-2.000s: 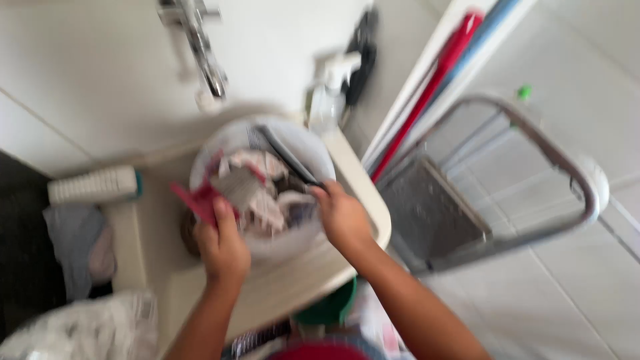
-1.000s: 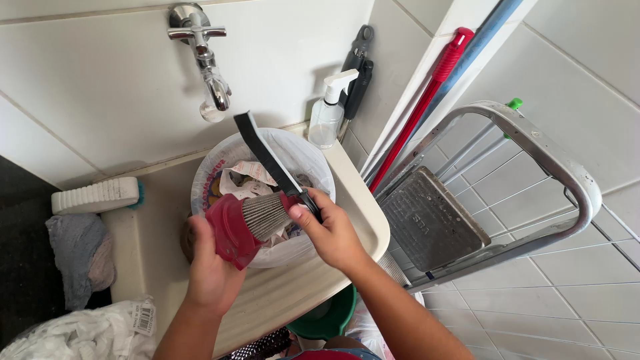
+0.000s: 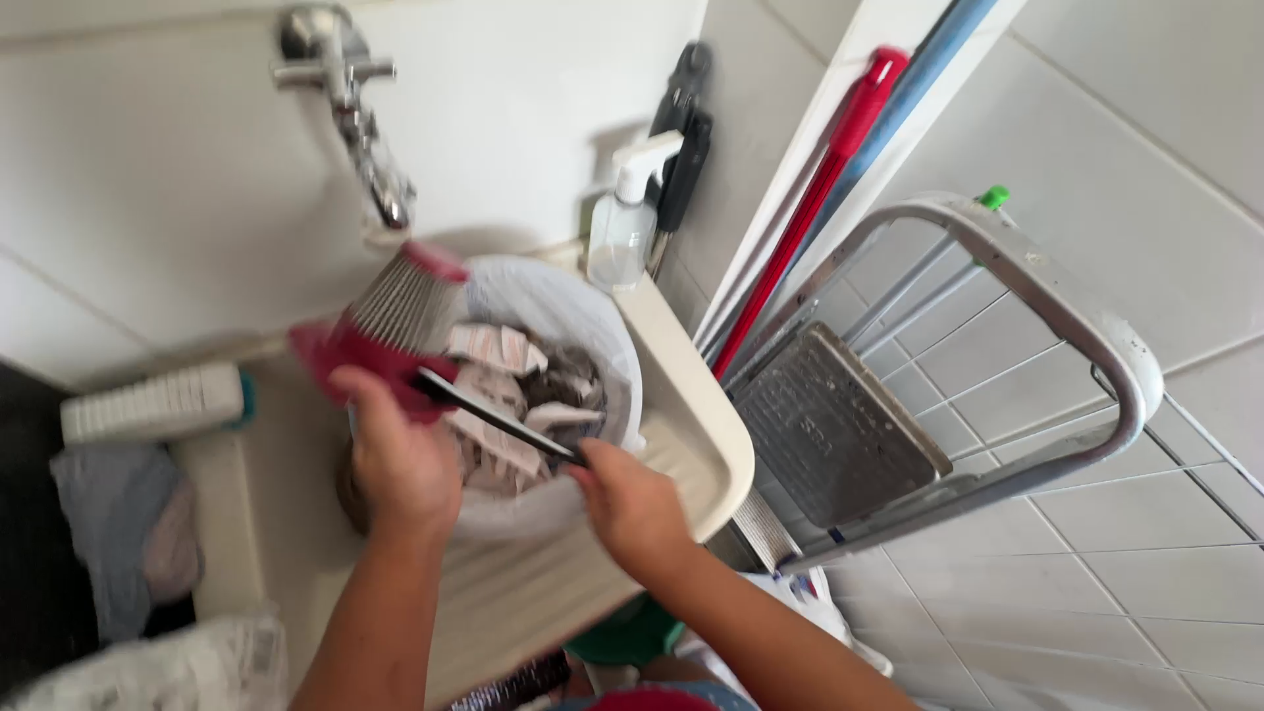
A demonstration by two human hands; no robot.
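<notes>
My left hand (image 3: pixel 405 454) grips a red plastic part with a pleated, cone-shaped filter (image 3: pixel 410 301), probably from a vacuum cleaner, tilted up toward the tap. In my right hand (image 3: pixel 632 504) is the handle of a slim black brush (image 3: pixel 499 415); its far end lies against the red part, and its bristles are blurred. Below both is a round bin lined with a whitish plastic bag (image 3: pixel 617 346), holding crumpled paper (image 3: pixel 494 385) and grey dusty waste (image 3: pixel 568 380). The bin stands in a cream laundry sink (image 3: pixel 736 454).
A chrome tap (image 3: pixel 370 158) juts from the wall. A clear spray bottle (image 3: pixel 622 237) stands at the sink's back corner, beside black-handled tools (image 3: pixel 681 148). On the left rim lie a white scrubbing brush (image 3: pixel 153 405) and a grey cloth (image 3: pixel 118 523). A folded metal stepladder (image 3: pixel 1037 257) and red pole (image 3: pixel 810 207) stand right.
The red part with the filter has moved up and left and now tilts toward the tap. The brush has swung from pointing up to lying low across the bin, its far end at the red part.
</notes>
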